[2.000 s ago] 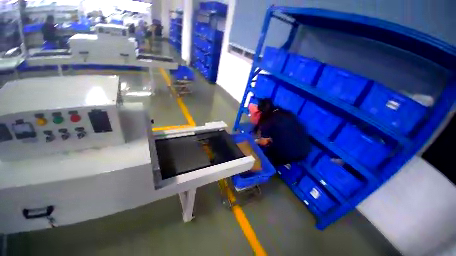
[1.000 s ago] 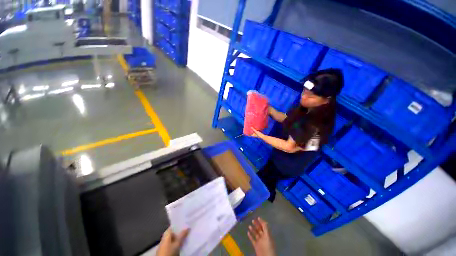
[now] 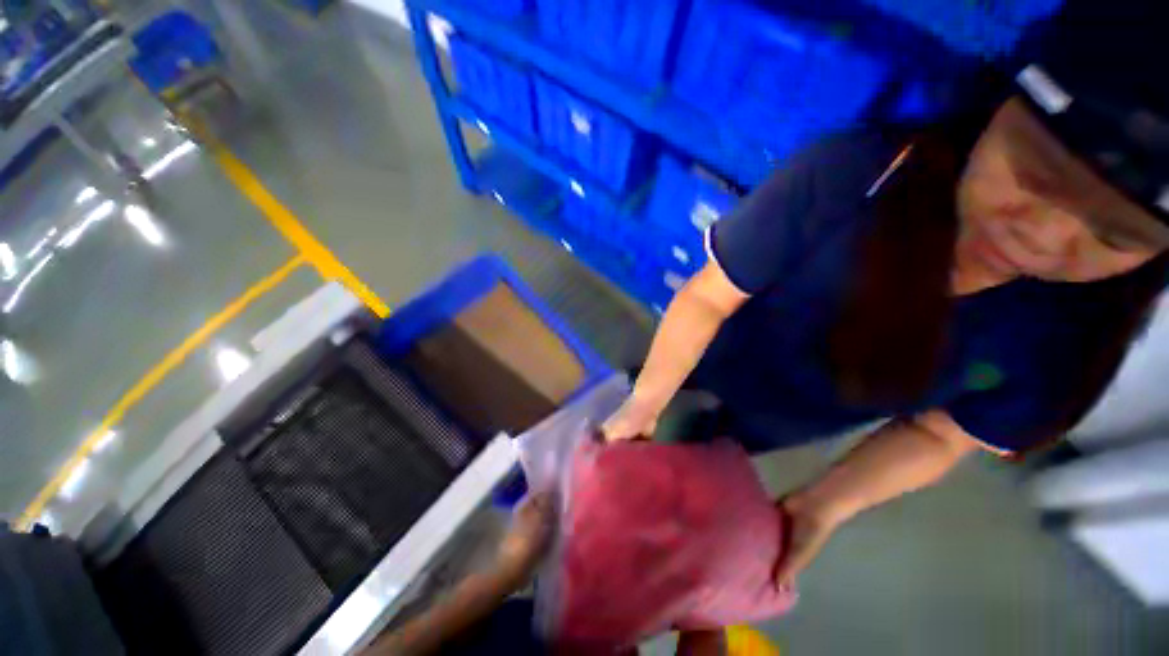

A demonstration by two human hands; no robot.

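Observation:
A clear bag of red parts [image 3: 667, 538] is in front of me, held by another person's two hands, one at its top left and one at its right side. My left hand [image 3: 523, 536], blurred, grips the bag's pale left edge; its fingertips are partly hidden. My right hand [image 3: 700, 642] is under the bag's lower edge, mostly hidden and cut off by the picture's bottom; its grip cannot be told. The white paper sheet cannot be made out clearly.
The person [image 3: 820, 308] stands close on the right, leaning over the bag. A conveyor end [image 3: 346, 474] with a white frame is at the lower left. A blue tote [image 3: 442, 288] with brown cardboard stands beyond it. A blue rack [image 3: 468, 147] of blue bins is behind.
The person and the red bag have come much closer, and a second hand still holds the bag. My hands have moved to the bag. The white sheet, earlier in my left hand, no longer shows clearly.

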